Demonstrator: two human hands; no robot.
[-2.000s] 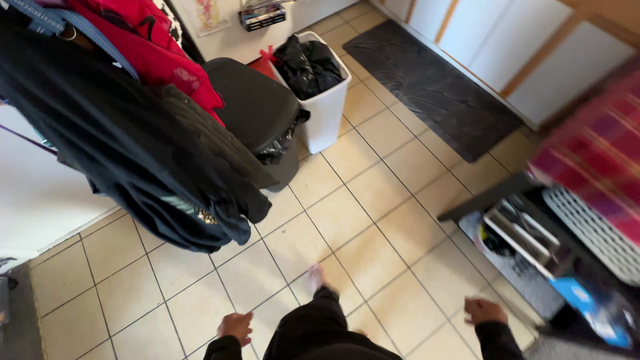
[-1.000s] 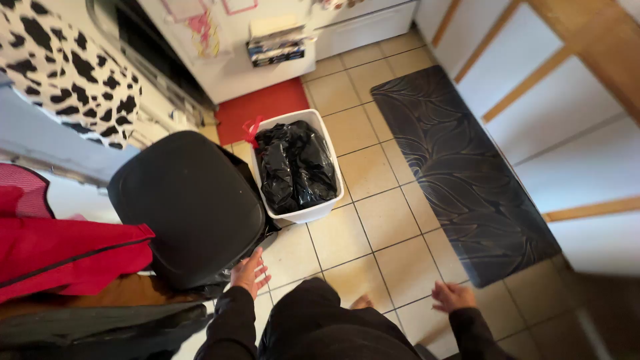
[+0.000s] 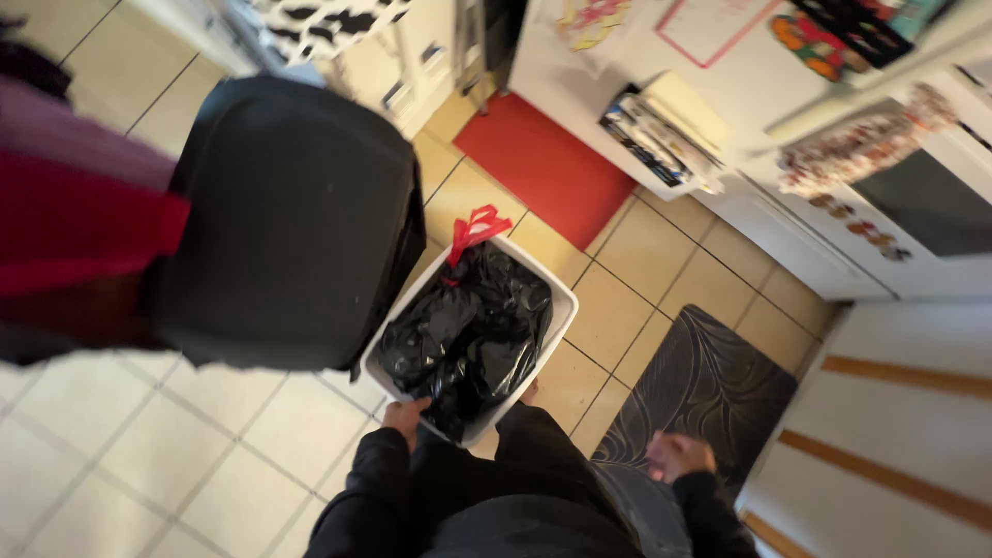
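Note:
A white plastic bin [image 3: 559,324] stands on the tiled floor just in front of my legs. Inside it lies a black plastic bag [image 3: 473,333], with red drawstring ties [image 3: 479,229] at the far corner. My left hand [image 3: 404,421] is on the bin's near left rim, thumb over the edge, fingers hidden on the outer side. My right hand [image 3: 680,456] hangs above the dark mat, well right of the bin, its fingers loosely curled and slightly blurred; nothing is visible in it. A larger bin with a black lid [image 3: 294,225] stands directly left of the white one.
A red mat [image 3: 546,167] lies beyond the bins, before a white appliance with a paper holder [image 3: 666,139]. The dark patterned mat [image 3: 705,380] is at right, beside white cabinets [image 3: 891,442]. Red cloth [image 3: 85,217] hangs at left. An oven [image 3: 930,194] is at upper right.
My left hand has moved from beside the black-lidded bin onto the white bin's rim. The white bin now appears close against my legs. The view has turned.

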